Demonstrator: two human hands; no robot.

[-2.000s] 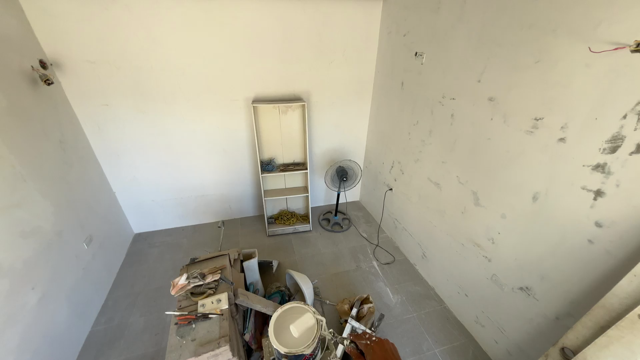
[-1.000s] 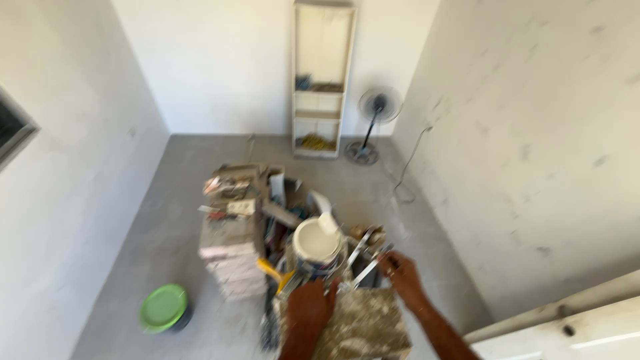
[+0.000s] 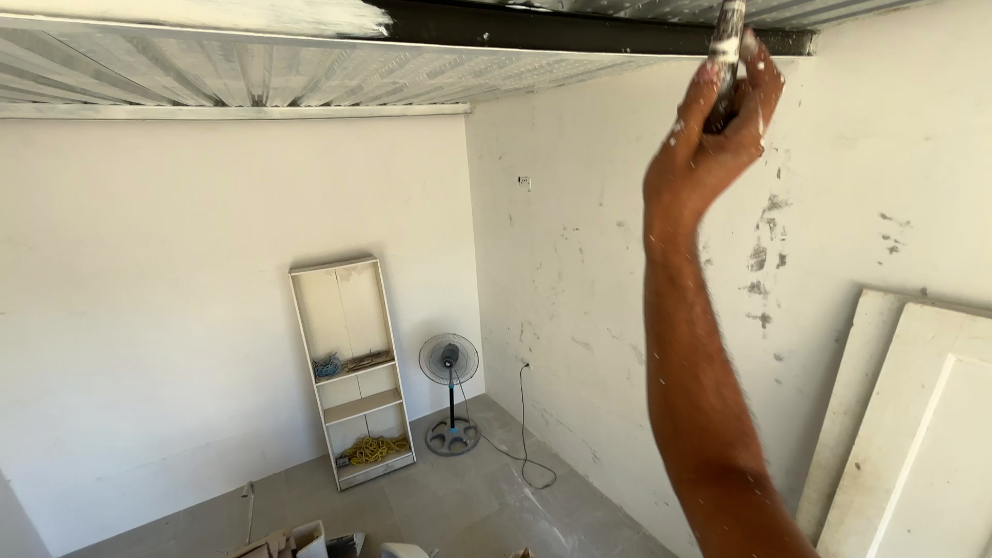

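Observation:
My right hand, spotted with white paint, is raised at the upper right and closed around the dark, paint-marked handle of a paintbrush. The brush's upper end runs out of the top of the view. Behind it runs a ceiling beam, black over its right part and coated with white paint on the left, where the white ends in a ragged edge. Corrugated metal decking spans the ceiling beyond the beam. My left hand is outside the view.
A narrow shelf unit with yellow rope leans at the far wall beside a pedestal fan. The fan's cord lies along the floor. White door panels lean at the right; assorted clutter shows at the bottom edge.
The view has tilted up to the ceiling. Both hands were low by the white bucket one second ago; now my right hand is raised near the beam with the brush, and my left has left the view.

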